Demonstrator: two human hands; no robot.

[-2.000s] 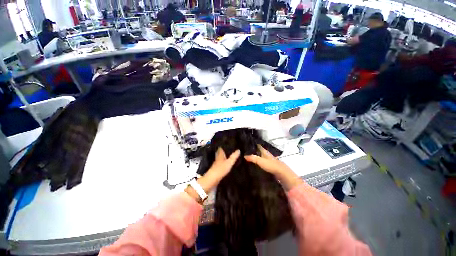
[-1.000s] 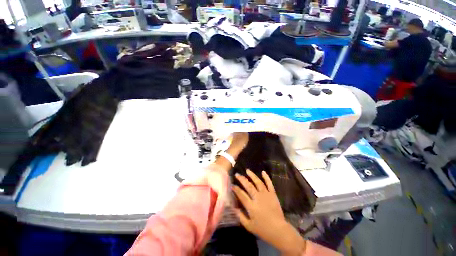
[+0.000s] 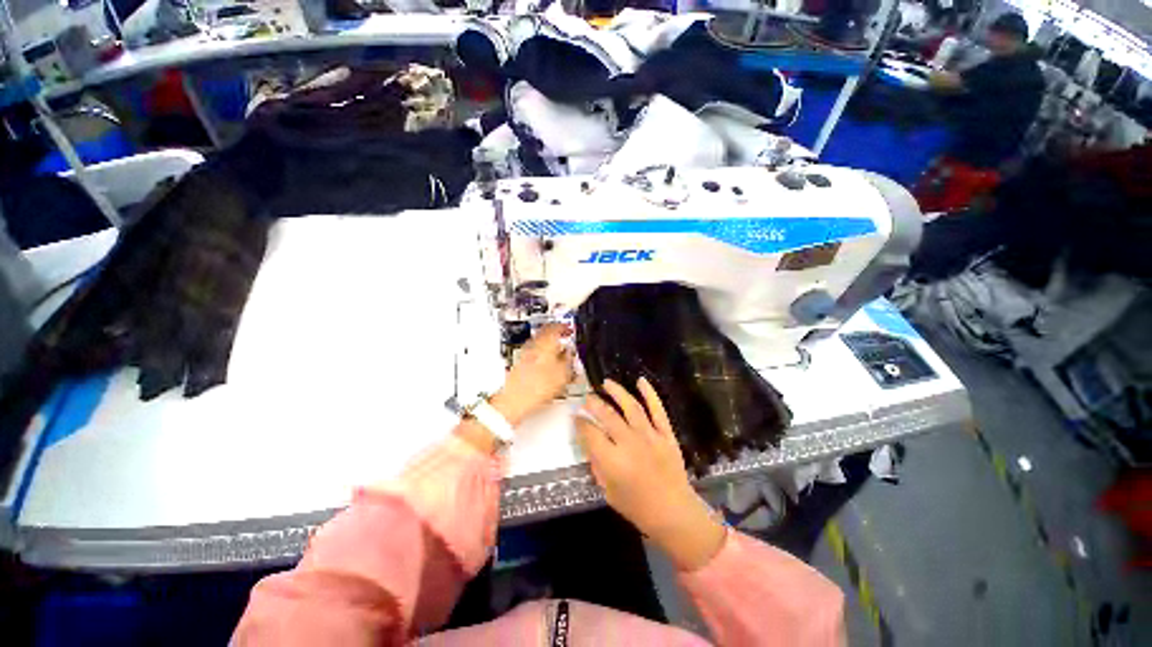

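Note:
A bundle of dark plaid cut pieces (image 3: 682,373) lies fanned under the arm of the white JACK sewing machine (image 3: 708,247), its jagged ends near the table's front edge. My left hand (image 3: 543,369) is beside the needle area, at the bundle's left edge; its fingertips are small and whether they grip cloth is unclear. My right hand (image 3: 636,461) rests with fingers spread on the bundle's lower left edge. More dark plaid pieces (image 3: 190,291) hang fanned at the left of the white table (image 3: 341,379).
A dark cloth pile (image 3: 366,171) lies behind the table. White-and-black cut pieces (image 3: 632,89) are heaped behind the machine. A control panel (image 3: 891,359) is at the table's right end. A person (image 3: 998,95) stands at the far right back.
The plaid bundle has moved from hanging over the front edge to lying under the machine arm. My left hand has come out from under the arm toward the needle area.

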